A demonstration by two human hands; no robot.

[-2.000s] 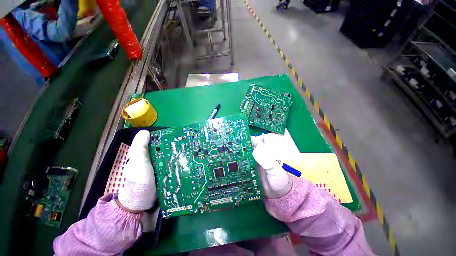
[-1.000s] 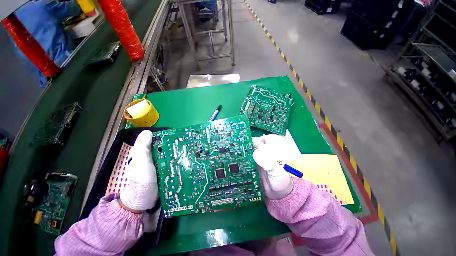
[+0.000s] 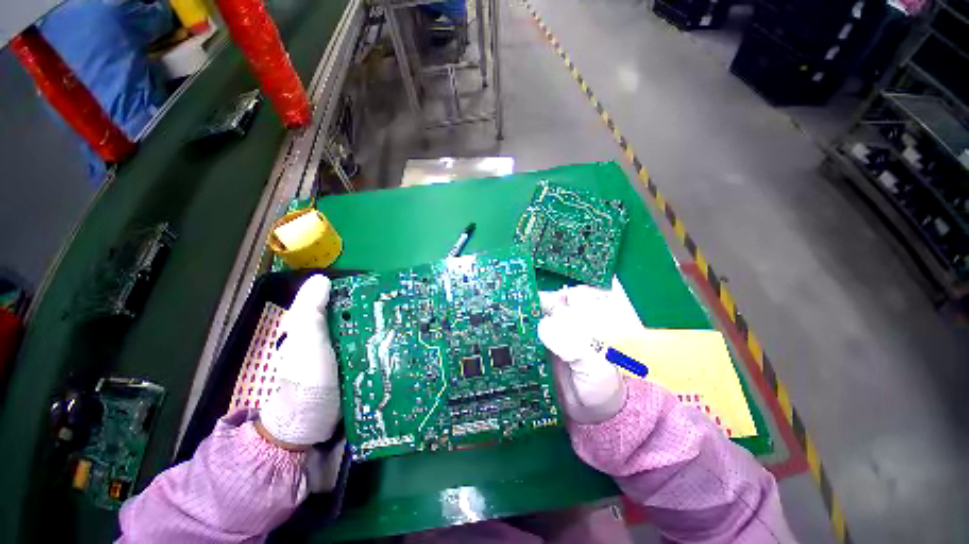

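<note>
A green circuit board (image 3: 425, 367) is held up by its two side edges, its solder side with pale traces and two black chips facing me. My left hand (image 3: 303, 367), in a white glove, grips its left edge with the thumb on top. My right hand (image 3: 582, 351), also white-gloved, grips its right edge. A blue-capped marker pen (image 3: 625, 362) sticks out to the right from my right hand. The fingers under the board are hidden.
A second board (image 3: 574, 232) lies at the mat's far right. A dark marker (image 3: 462, 240) and yellow round container (image 3: 305, 238) are beyond the held board. Yellow paper (image 3: 685, 367) is right, a red-dotted sticker sheet (image 3: 256, 361) left. A conveyor (image 3: 181, 191) with boards runs left; a person in blue stands beyond.
The held board tilts very slightly; both hands keep their grip. The whole view has shifted a little. The person beyond the belt has changed posture since the earliest frame.
</note>
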